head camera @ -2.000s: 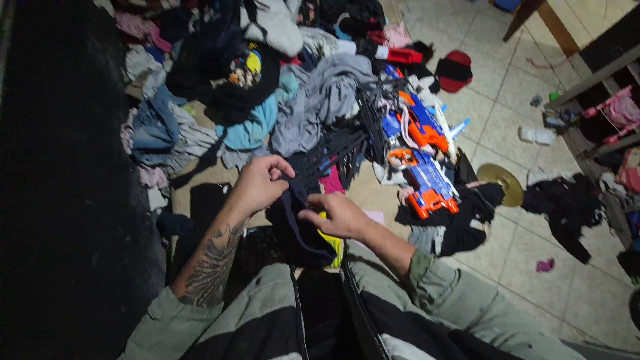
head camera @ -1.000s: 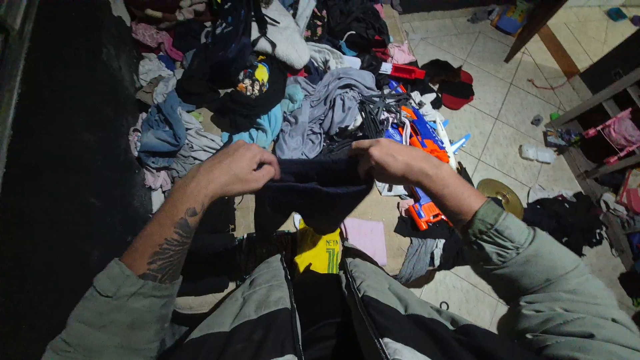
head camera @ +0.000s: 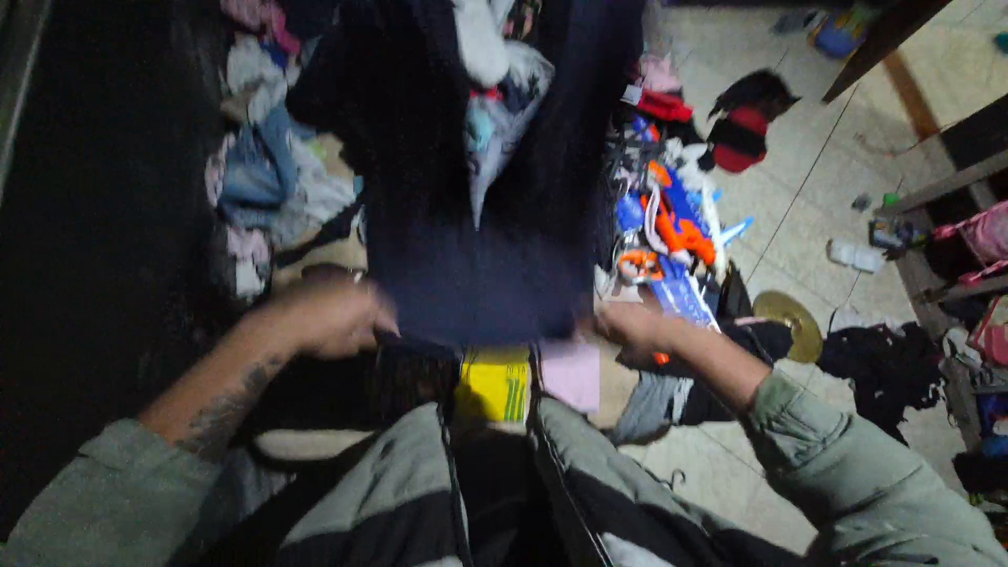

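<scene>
A pair of dark navy trousers (head camera: 480,276) spreads out between my hands, blurred by motion, its two legs stretching away toward the top of the view. My left hand (head camera: 342,319) grips the left corner of the waist end. At the opposite corner, my right hand (head camera: 626,323) holds the same edge. Just below the waist end lies a yellow garment with green stripes and writing (head camera: 494,386), beside a folded pale pink cloth (head camera: 568,374). Grey and patterned clothes show through the gap between the legs.
Blue-and-orange toy blasters (head camera: 681,224) lie right of the trousers. Jeans (head camera: 256,161) and other clothes are heaped at left. A red and black cap (head camera: 739,140), a cymbal-like brass disc (head camera: 787,324) and black clothing (head camera: 886,366) rest on the tiled floor. Wooden shelving (head camera: 929,291) stands at far right.
The dark garment, bunched in my hands in the earlier frames, is now spread out with its legs extended away from me. My hands have moved farther apart.
</scene>
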